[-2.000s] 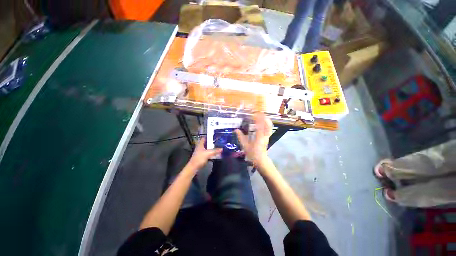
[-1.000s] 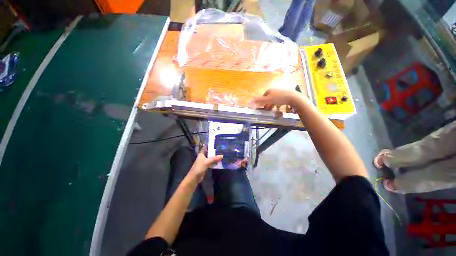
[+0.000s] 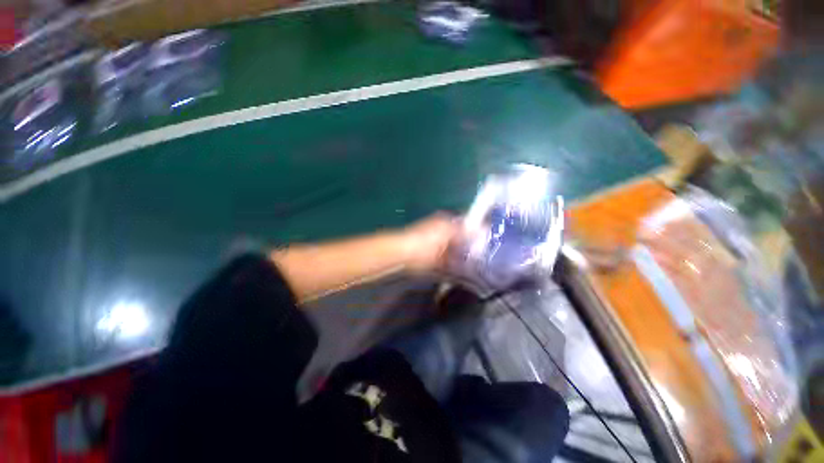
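Note:
My left hand [image 3: 435, 244] is blurred and holds a product box in clear glossy film [image 3: 510, 231] by its left side. The box is above the green table's near right edge, beside the sealer. The orange-topped sealer [image 3: 607, 217] is at the right, with its silver sealing bar [image 3: 691, 335] lying across the top. A heap of clear crumpled film [image 3: 723, 262] lies on the sealer's far side. My right hand is not in view.
The green table [image 3: 298, 172] fills the left and middle. Bagged boxes [image 3: 185, 68] lie at its far left, and another [image 3: 452, 20] at its far edge. An orange block [image 3: 687, 45] stands beyond. A red object [image 3: 68, 420] is at the lower left.
The view has swung left. The sealing bar went from raised to lowered near the front edge earlier, then up again. My left hand has moved the box from my lap towards the green table.

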